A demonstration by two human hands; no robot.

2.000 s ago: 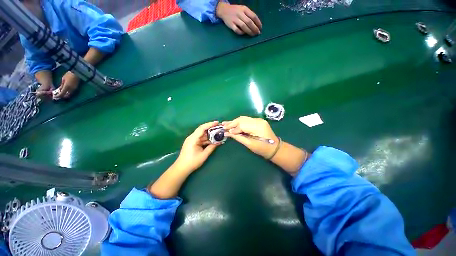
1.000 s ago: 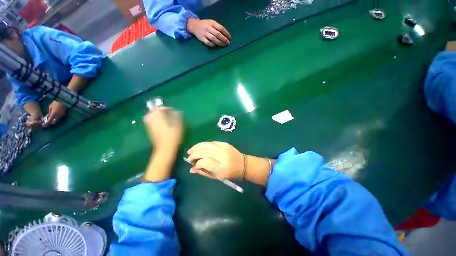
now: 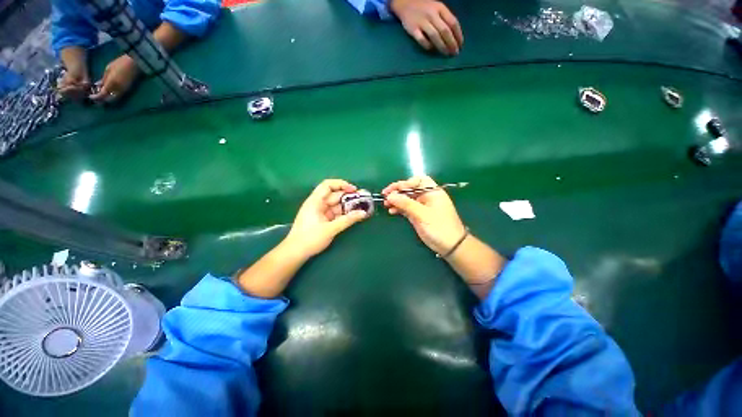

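My left hand (image 3: 319,218) holds a small silver-rimmed unit (image 3: 357,203) with a dark centre between thumb and fingers, above the green belt. My right hand (image 3: 429,213) holds thin silver tweezers (image 3: 423,190) pen-like, with the points at the right side of the unit. The rear end of the tweezers sticks out to the right. Whether the points touch the unit or grip a part is too small to tell.
Loose units lie on the belt at upper left (image 3: 260,107) and upper right (image 3: 592,100). A white slip (image 3: 517,210) lies right of my hands. A white fan (image 3: 63,342) and grey arm (image 3: 89,229) are at left. Two people's hands and a metal parts pile (image 3: 29,112) are across the belt.
My left hand set a unit down farther up the belt and came back holding a unit. The loose unit near my hands is gone from its spot. The tweezers are back at the held unit.
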